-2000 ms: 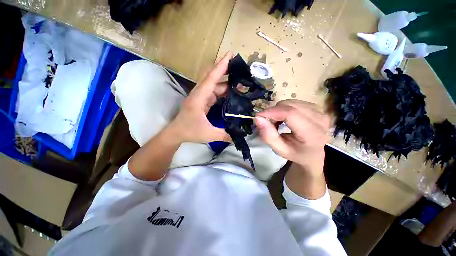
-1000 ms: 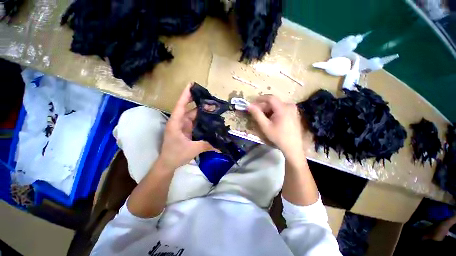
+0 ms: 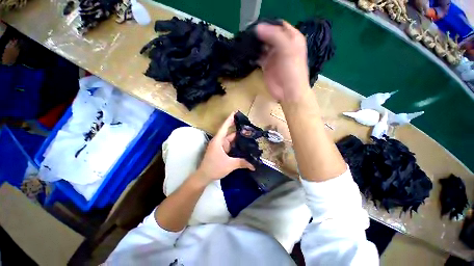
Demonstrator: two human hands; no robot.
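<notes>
My left hand (image 3: 221, 153) holds a limp black part (image 3: 246, 143) with an opening in it, above my lap at the bench edge. My right hand (image 3: 283, 60) is stretched forward over the heap of black parts (image 3: 195, 57) at the back of the bench. Its fingers are at the heap and blurred, so I cannot tell whether they hold anything. The small white glue dish (image 3: 274, 136) lies just right of the black part. A thin pale stick (image 3: 278, 116) lies on the board, partly hidden by my right forearm.
White glue bottles (image 3: 368, 116) stand behind the right heap of black parts (image 3: 387, 171). A smaller black heap (image 3: 453, 196) lies farther right. A blue crate (image 3: 99, 195) with white sheet is at my left. A green surface (image 3: 358, 67) runs behind the bench, with beige parts (image 3: 436, 41) beyond.
My right hand held a thin stick at the black part, moved to the glue dish, and is now out over the back heap. My left hand still holds the part. The view has shifted.
</notes>
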